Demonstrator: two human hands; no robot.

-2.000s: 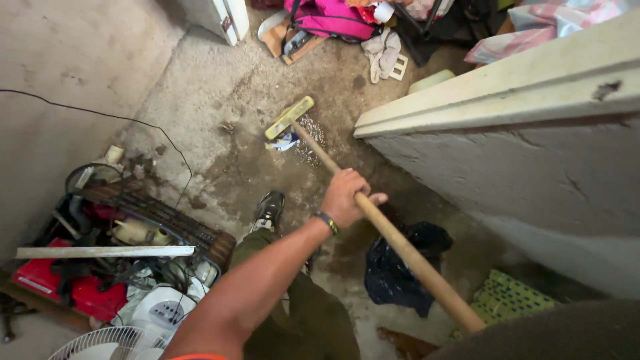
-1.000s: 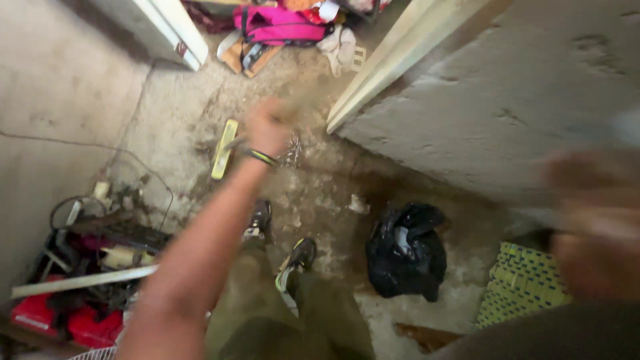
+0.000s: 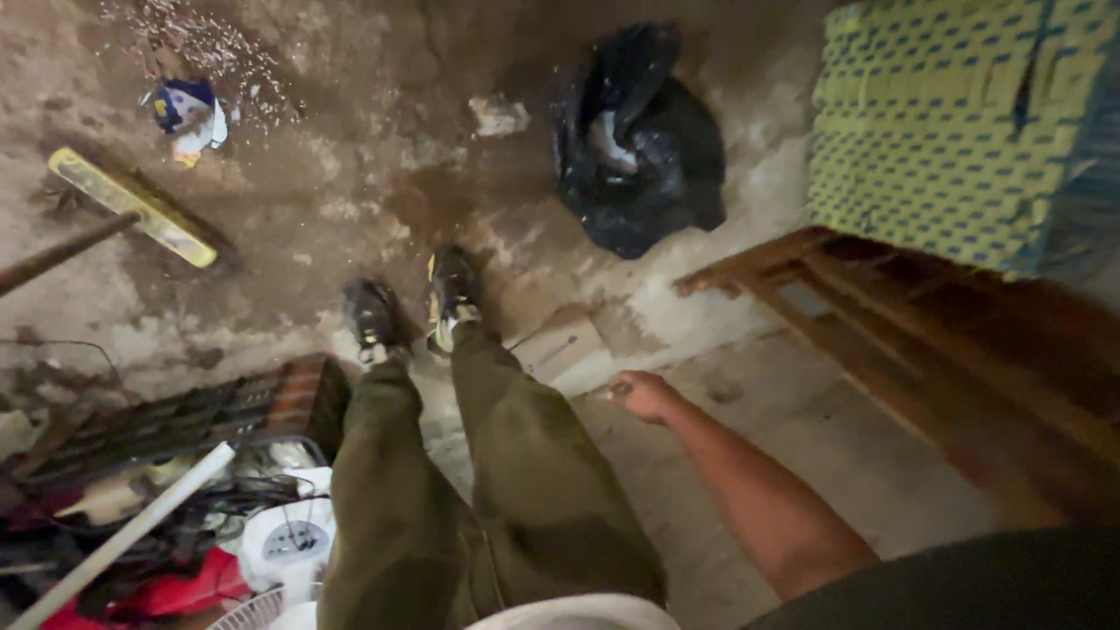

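Observation:
My right hand (image 3: 643, 395) reaches in from the right, its fingers curled near the edge of a light flat piece (image 3: 564, 354), perhaps cardboard, on the floor beside my shoe. Whether it grips anything is unclear. My left hand is out of view. At the left lies the yellow head of a push broom (image 3: 131, 210), its wooden handle (image 3: 66, 254) running out past the left edge. Above the broom head, a crumpled blue and white wrapper (image 3: 188, 118) rests by scattered white bits (image 3: 223, 57). A black plastic bag (image 3: 643, 144) sits on the floor, upper middle.
Lower left, a dark crate (image 3: 227, 411) stands near a pale bar (image 3: 131, 534), a white appliance part (image 3: 287, 538) and red items (image 3: 188, 586). To the right are a yellow-green woven piece (image 3: 936, 131) and a brown wooden frame (image 3: 840, 324). A small pale scrap (image 3: 499, 115) lies between wrapper and bag.
The view has swung down and right. The left hand, on the broom handle two seconds ago, has gone out of view. My right hand now shows low by the flat piece.

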